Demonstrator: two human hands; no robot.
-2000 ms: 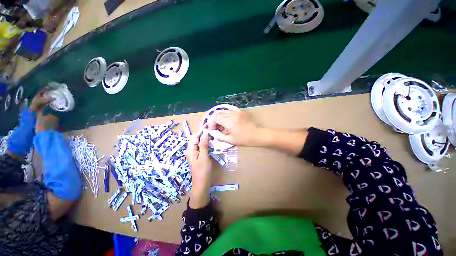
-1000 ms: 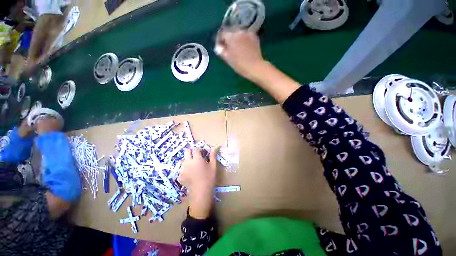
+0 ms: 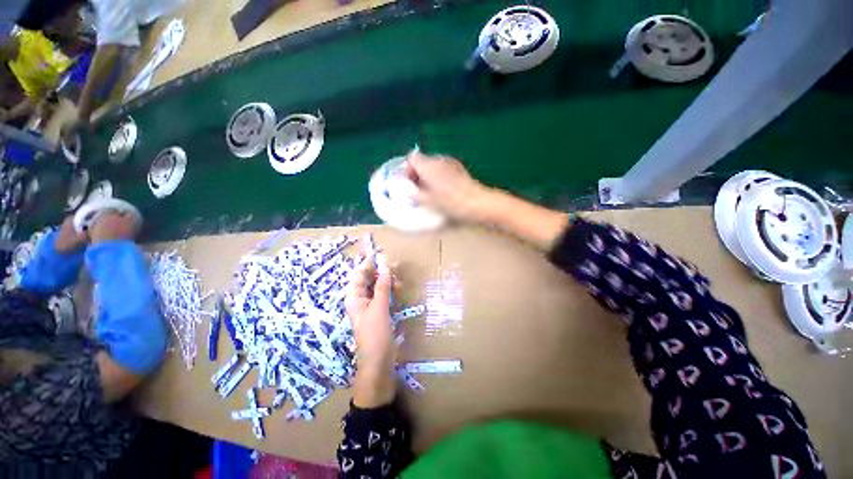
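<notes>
My right hand (image 3: 449,187) grips a white round base (image 3: 400,196), blurred, over the near edge of the green belt. My left hand (image 3: 372,304) is at the right side of the heap of printed strips (image 3: 290,318), with a small pale strip (image 3: 368,247) upright between thumb and fingertips. A loose strip (image 3: 434,366) lies right of my left wrist. A pale sticker sheet (image 3: 443,302) lies flat on the brown table covering. Two bases with projecting strips lie on the belt, one at top centre (image 3: 518,39) and one right of it (image 3: 669,47).
More bases (image 3: 296,143) lie on the green belt (image 3: 374,94) at left. A slanted grey post (image 3: 720,103) stands at right. Overlapping bases (image 3: 788,229) sit on the table at far right. A neighbouring worker in blue sleeve covers (image 3: 128,304) is at left, beside thin white sticks (image 3: 178,290).
My right hand has come back from the far belt, leaving a base there, and now holds another base. My left hand has raised a strip from the heap. Belt bases have shifted right in view.
</notes>
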